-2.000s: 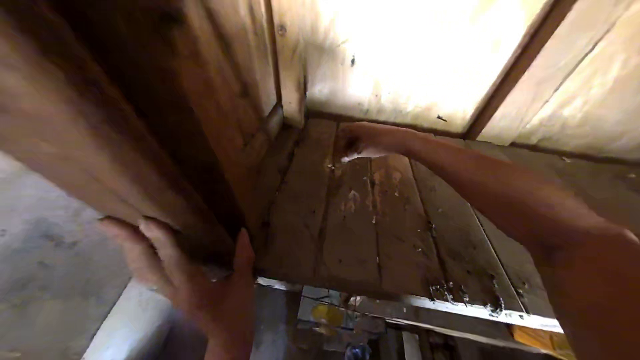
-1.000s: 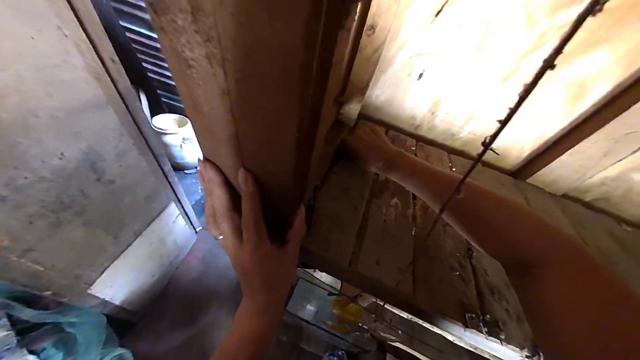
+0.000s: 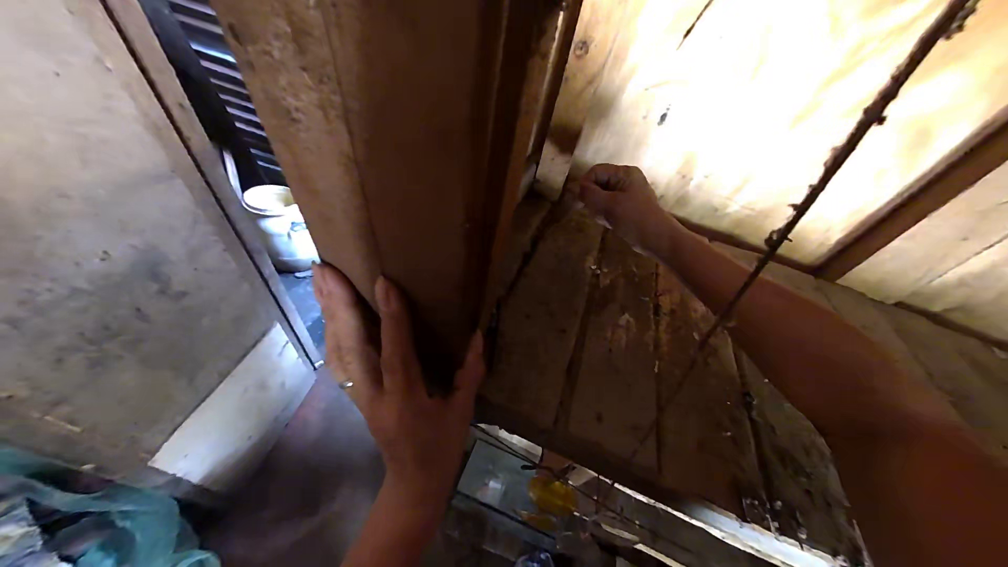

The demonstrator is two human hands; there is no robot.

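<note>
My left hand (image 3: 398,366), with a ring on one finger, grips the edge of an upright wooden post (image 3: 394,157) left of centre. Beyond it, my right hand (image 3: 618,197) is curled near the back corner of a plank shelf (image 3: 614,346), where the shelf meets the board wall (image 3: 732,126). Its fingertips are pinched together; whether something small is between them cannot be told. A dark, dirt-covered cord (image 3: 819,189) runs diagonally across the view, in front of my right forearm. Debris and pale marks lie on the planks.
A grey panel (image 3: 118,236) stands at the left, with a white bucket (image 3: 279,228) in the gap behind it. Teal netting (image 3: 118,520) lies at bottom left. Beneath the shelf's front edge are a glass-like pane (image 3: 504,480) and a yellow item (image 3: 551,496).
The view has swung markedly left, bringing the bucket and netting into sight. My right hand has shifted toward the shelf's back corner near the post. My left hand stays on the post.
</note>
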